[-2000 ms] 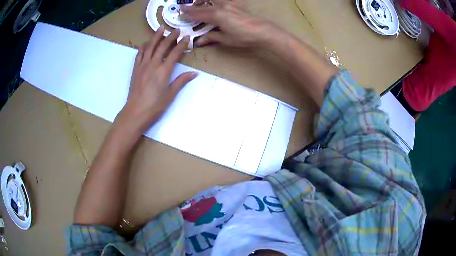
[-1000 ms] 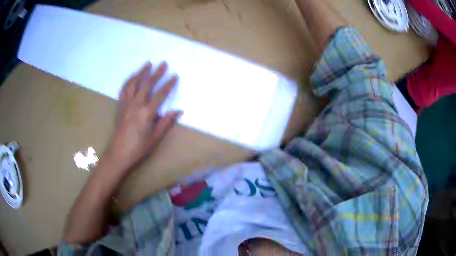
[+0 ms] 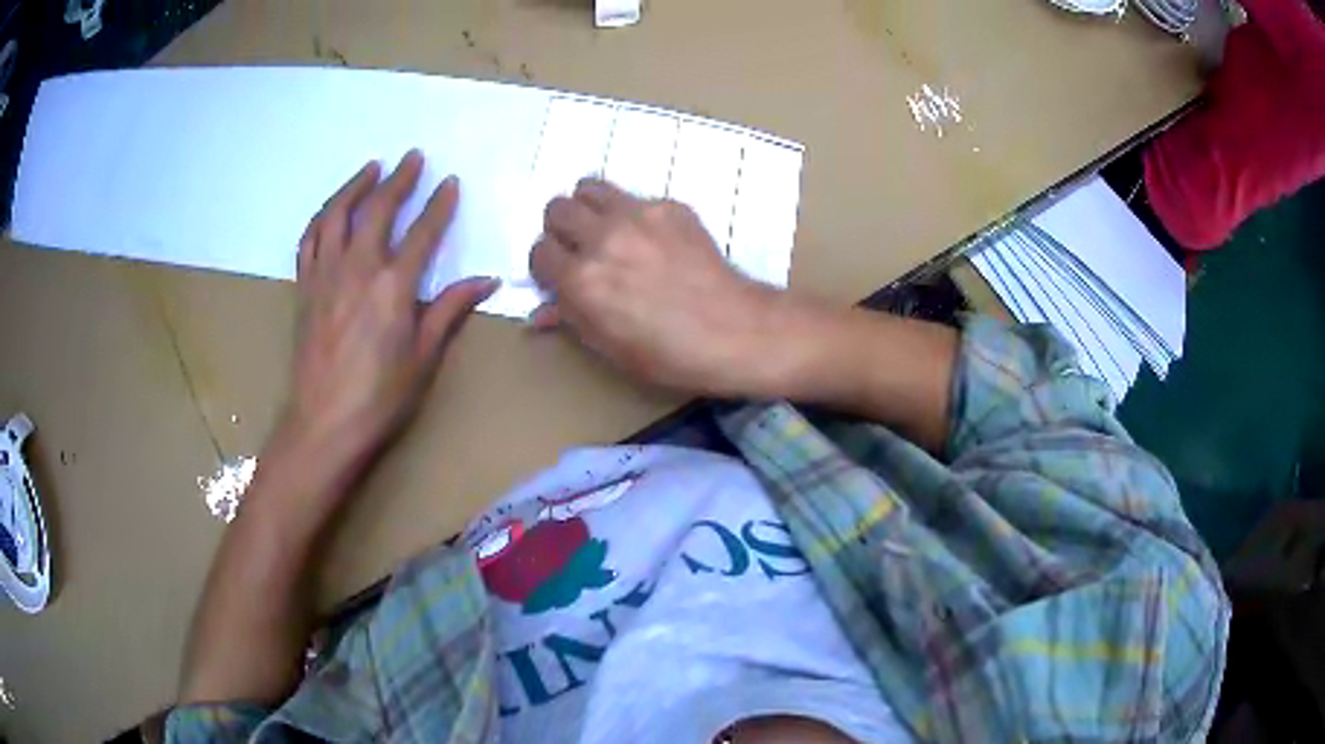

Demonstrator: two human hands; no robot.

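The long white label sheet (image 3: 189, 167) lies across the cardboard-covered table, with thin dark cross lines on its right part. My left hand (image 3: 371, 305) lies on the sheet's middle with fingers apart, palm down, holding nothing. My right hand (image 3: 632, 284) is at the sheet's lower edge, right of my left hand, with its fingers curled and the fingertips on the sheet. What is between its fingertips is hidden or too small to tell.
White spare label sheets (image 3: 1097, 276) are fanned low at the right. Round bases (image 3: 1163, 12) are cut off at the upper right, another base (image 3: 21, 516) at the left edge. A base's tab (image 3: 616, 12) shows at the top. A person's red sleeve (image 3: 1235, 131) is at the right.
My right hand has come back from beyond the top edge to the sheet. The view has shifted, and the base under my hands earlier now shows only a tab at the top.
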